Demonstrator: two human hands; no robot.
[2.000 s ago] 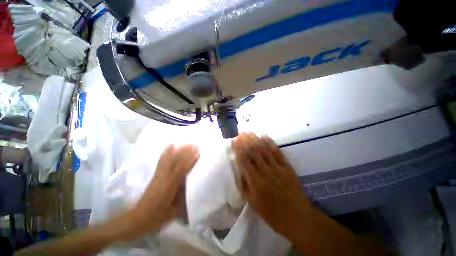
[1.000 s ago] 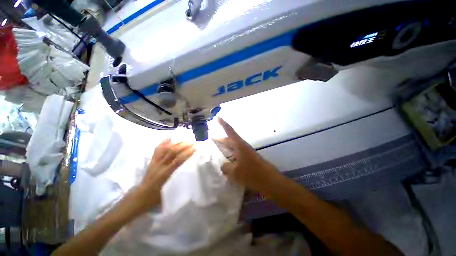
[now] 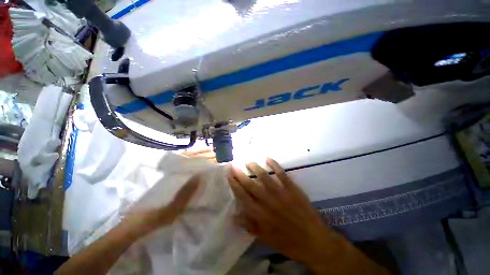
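Observation:
A white garment piece [image 3: 209,225] lies crumpled before the needle area of the sewing machine [image 3: 215,80] and hangs over the front edge. My left hand [image 3: 180,201] is at its left, partly covered by the cloth, with fingertips showing near the needle; its grip is hidden. My right hand [image 3: 268,198] lies on the right edge of the cloth, fingers spread and pointing to the needle. A dark grey cylinder [image 3: 222,144] hangs just beyond my fingertips and hides the needle.
A ruler strip [image 3: 392,200] runs along the table edge at right. A small box [image 3: 475,153] is at the far right. White cloth bundles [image 3: 45,45] are at the upper left, with another white cloth [image 3: 43,142] below them. The control panel [image 3: 430,53] is upper right.
My right hand has lowered its raised index finger and lies flatter on the cloth. The cloth now covers part of my left hand. The view has shifted, showing less of the box and panel.

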